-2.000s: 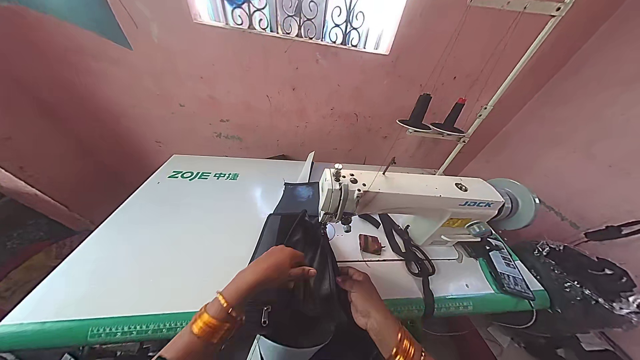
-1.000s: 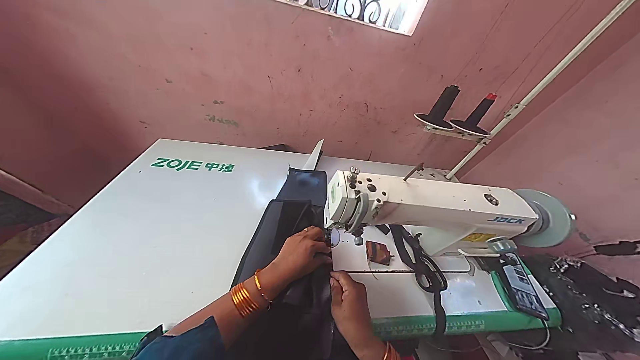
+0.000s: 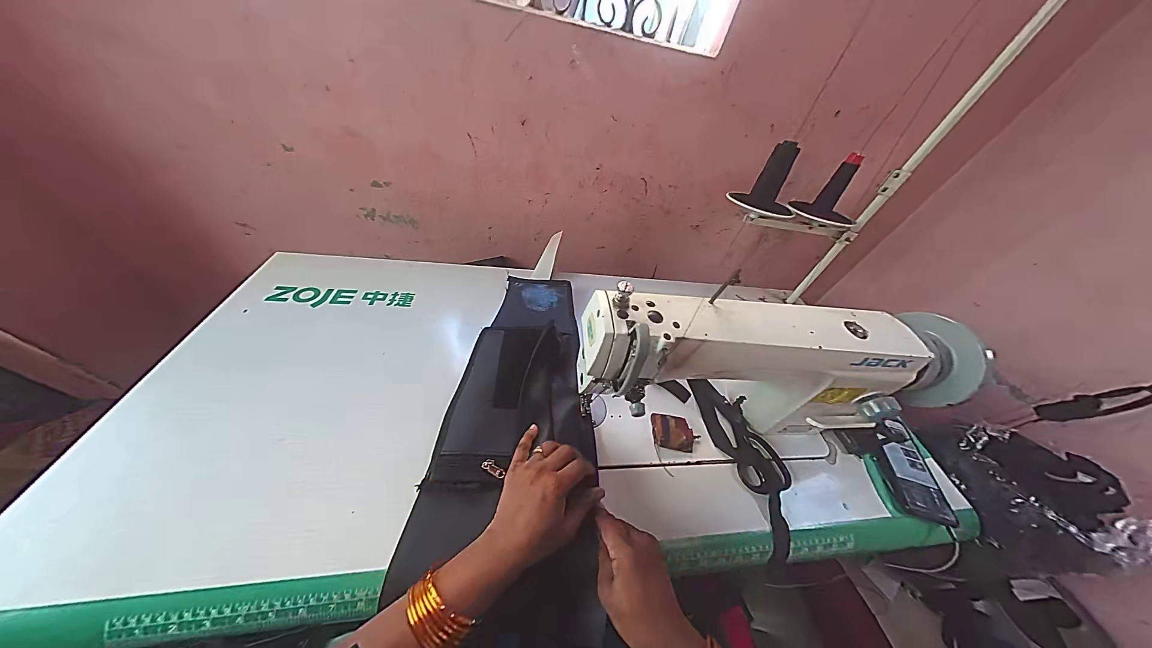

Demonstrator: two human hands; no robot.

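Black fabric [image 3: 468, 405] with a sewn-on pocket piece and a metal zipper pull [image 3: 492, 469] lies lengthwise on the white sewing table, its right edge beside the needle area of a white Jack sewing machine [image 3: 765, 342]. My left hand [image 3: 544, 495] presses on the fabric below the presser foot, fingers bent, with gold-coloured bangles at the wrist. Close against it, my right hand [image 3: 630, 562] pinches the fabric's right edge between thumb and fingers. The fingertips of both hands nearly meet at that edge.
A small brown patterned object [image 3: 673, 433] and a coiled black strap [image 3: 760, 468] lie right of the needle. A phone [image 3: 911, 472] rests at the table's right end. Two black thread cones [image 3: 776, 180] stand on a rack behind. A green measuring tape [image 3: 243, 612] runs along the front edge.
The pocketed fabric, bunched up two seconds ago, now lies flatter and straighter along the machine. My left hand has moved back from beside the needle area towards the front.
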